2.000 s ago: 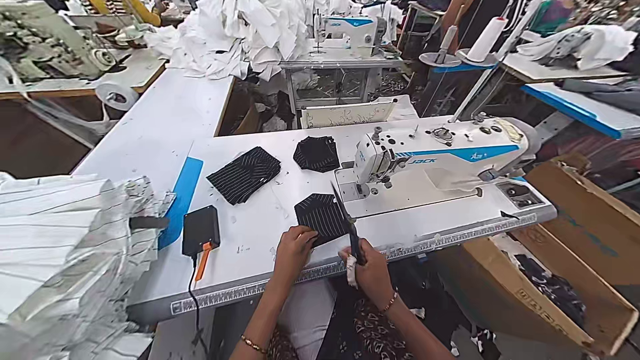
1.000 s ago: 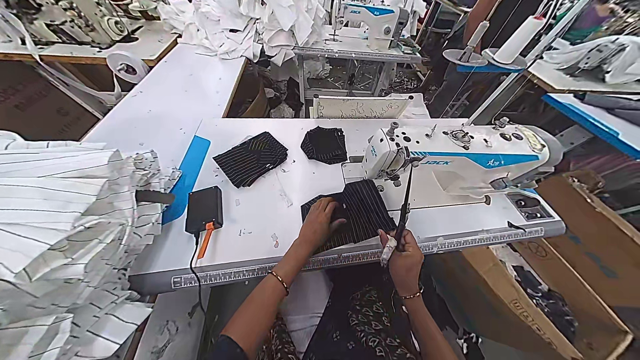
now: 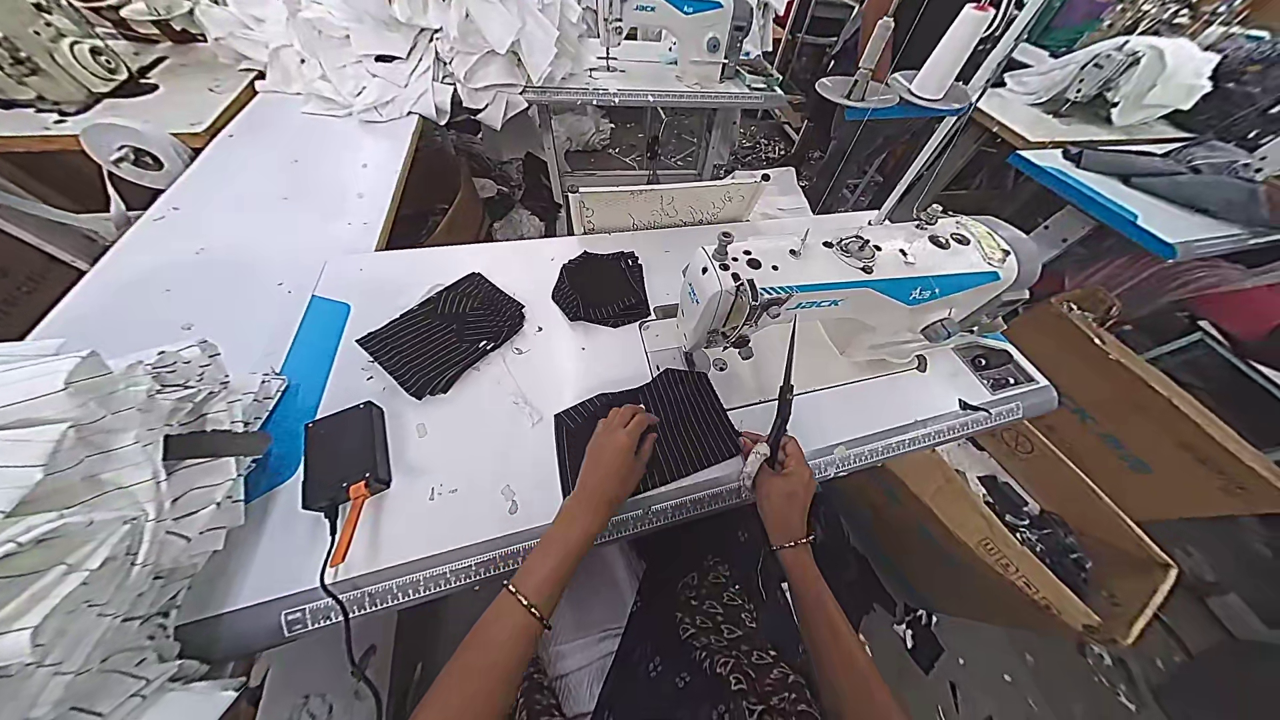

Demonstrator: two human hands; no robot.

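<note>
A black pinstriped fabric piece [image 3: 690,420] lies spread at the front of the sewing table, left of and below the sewing machine's needle area. My left hand [image 3: 620,450] rests on it with bent fingers. In my right hand [image 3: 785,480] is a pair of scissors [image 3: 785,390], its blades pointing up and away, close to the fabric's right edge. Behind are a stack of black pinstriped pieces [image 3: 440,335] and a smaller black pinstriped bundle [image 3: 602,288]. The white and blue Jack sewing machine [image 3: 850,295] stands to the right.
A black box with a cable [image 3: 345,455] and an orange tab sits on the table at left. White striped fabric [image 3: 90,520] is heaped at far left. An open cardboard box [image 3: 1060,540] stands right of the table. A thread cone [image 3: 950,55] rises behind the machine.
The pinstriped fabric under my left hand is spread wider than two seconds ago. My right hand still holds the scissors, which were partly over the fabric in the earliest frame.
</note>
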